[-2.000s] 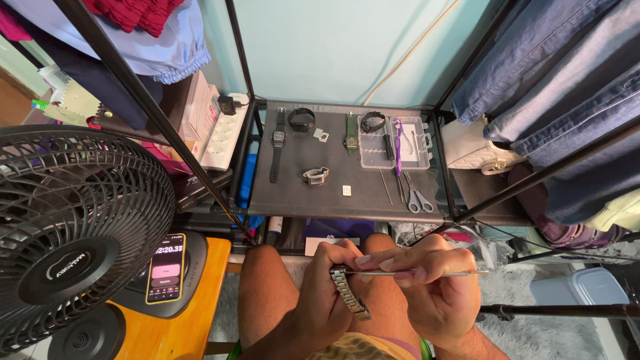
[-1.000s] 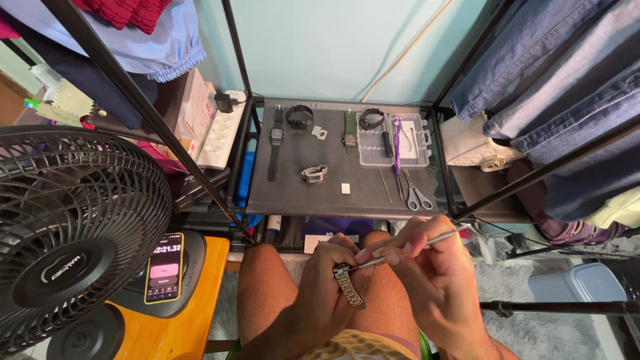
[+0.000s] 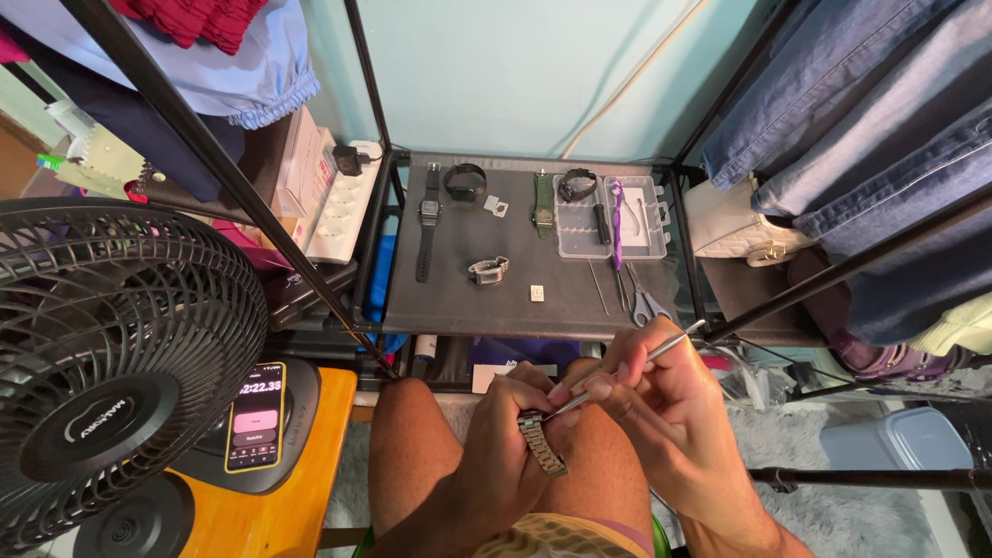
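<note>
Above the lap, my left hand (image 3: 504,442) grips a wristwatch with a metal link bracelet (image 3: 545,447), its band hanging down. My right hand (image 3: 659,411) holds a thin metal pointed tool (image 3: 663,349) like a pen, slanting, with its tip at the watch head. The watch face is mostly hidden by fingers. On the dark shelf lie a black digital watch (image 3: 428,211), a round black watch or band (image 3: 465,183), a green-strap watch (image 3: 542,209), a silver watch (image 3: 488,270) and a small white square piece (image 3: 537,293).
A clear plastic case (image 3: 581,240) holds a black watch (image 3: 577,184) and small tools. A purple toothbrush (image 3: 618,217), tweezers and scissors (image 3: 647,306) lie nearby. A black fan (image 3: 116,418) and a phone (image 3: 256,418) are left. Black rack poles and hanging jeans (image 3: 852,116) flank the shelf.
The right hand has shifted its hold on the metal tool, which now slants more steeply, its tip still at the watch. The left hand keeps hold of the watch.
</note>
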